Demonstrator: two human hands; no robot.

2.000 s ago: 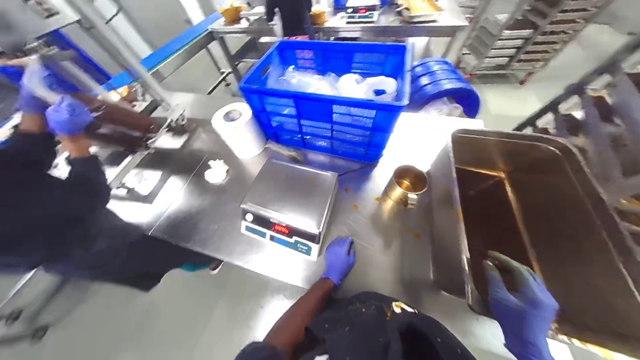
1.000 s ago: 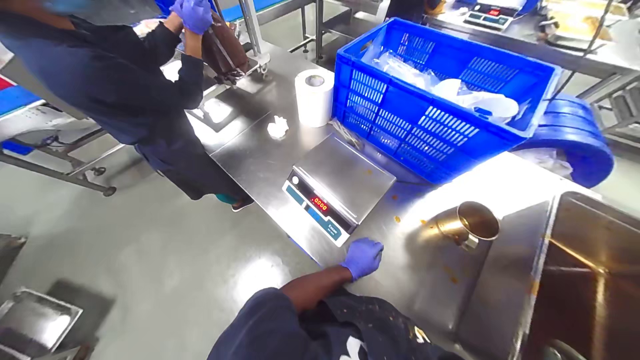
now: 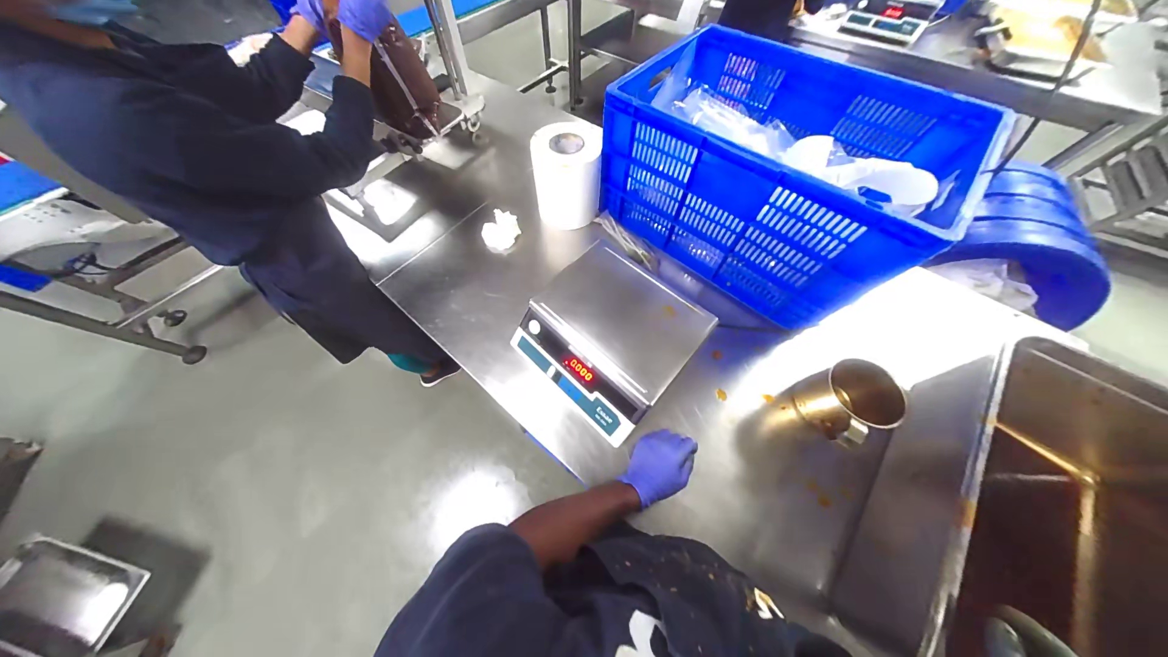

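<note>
My left hand, in a blue-violet glove, rests loosely curled on the steel table, just below the front corner of a digital scale. No object shows in it. The scale's steel pan is bare and its red display is lit. To the right of the hand stands a shiny metal mug with its handle toward me. My right hand is not in view. A large metal tub takes up the right edge, and part of a dark rounded thing shows at its bottom.
Behind the scale are a blue plastic crate with clear bags, a white roll and crumpled white tissue. A co-worker with gloved hands stands at the left by a metal frame. Blue round containers stand beyond the crate.
The view has swung left. My right hand, seen over the tub two seconds ago, has left the view. My left hand stays beside the scale.
</note>
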